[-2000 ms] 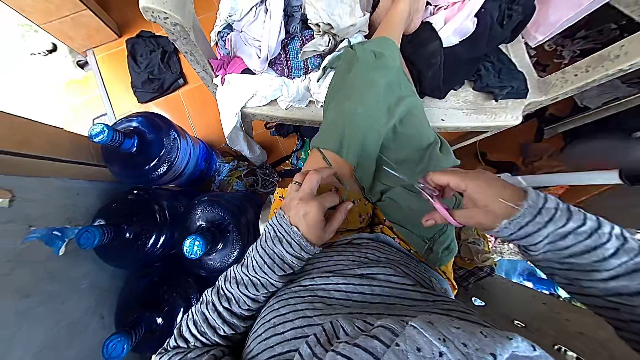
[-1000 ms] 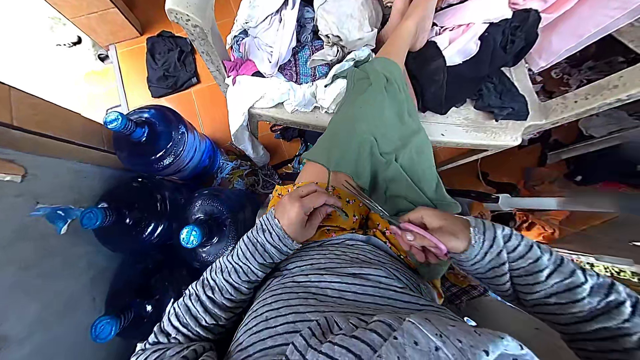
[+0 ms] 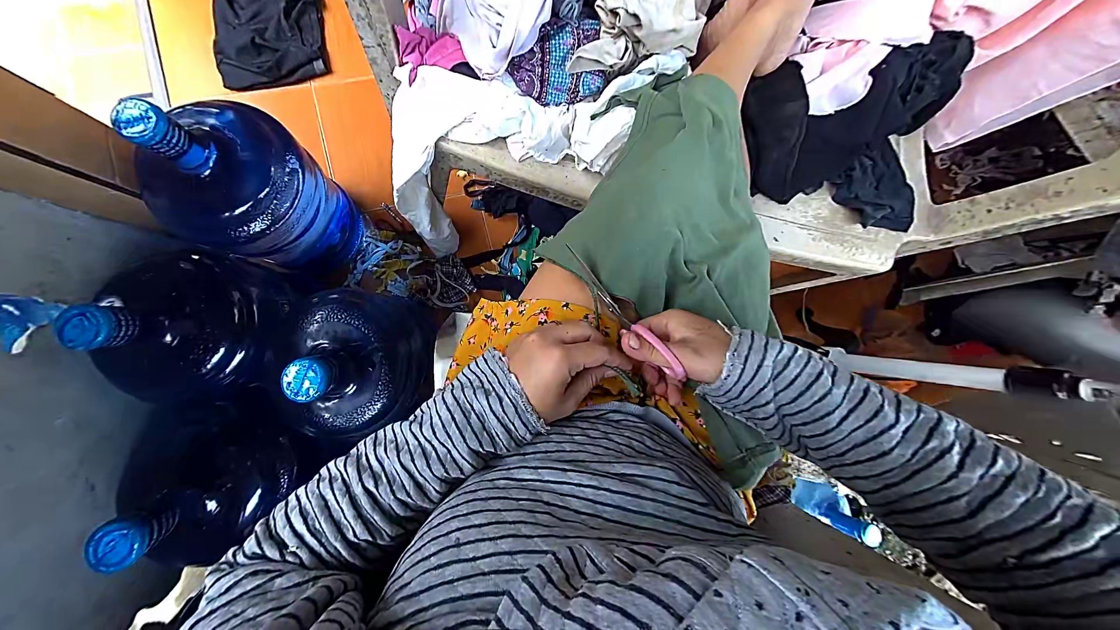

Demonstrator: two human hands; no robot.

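My right hand (image 3: 687, 346) is closed on the pink handles of scissors (image 3: 661, 350), whose metal blades point up and left over the lap. Close beside it, my left hand (image 3: 564, 363) has its fingers bent together at a narrow green strip of cloth (image 3: 626, 381); how firmly they grip it is partly hidden. Green cloth (image 3: 674, 210) lies over the leg and reaches down beside my right hand. Beneath both hands is yellow flowered fabric (image 3: 499, 328).
Several large blue water bottles (image 3: 254, 184) stand at the left. Ahead, a worn pale chair (image 3: 822, 236) bears heaped white (image 3: 472, 105) and black clothes (image 3: 822, 131). Black cloth (image 3: 267, 44) lies on the orange tiles. A pole (image 3: 927, 367) extends at the right.
The right hand with the scissors has come toward the left hand, so the two now nearly touch. A second ago they were apart over the lap.
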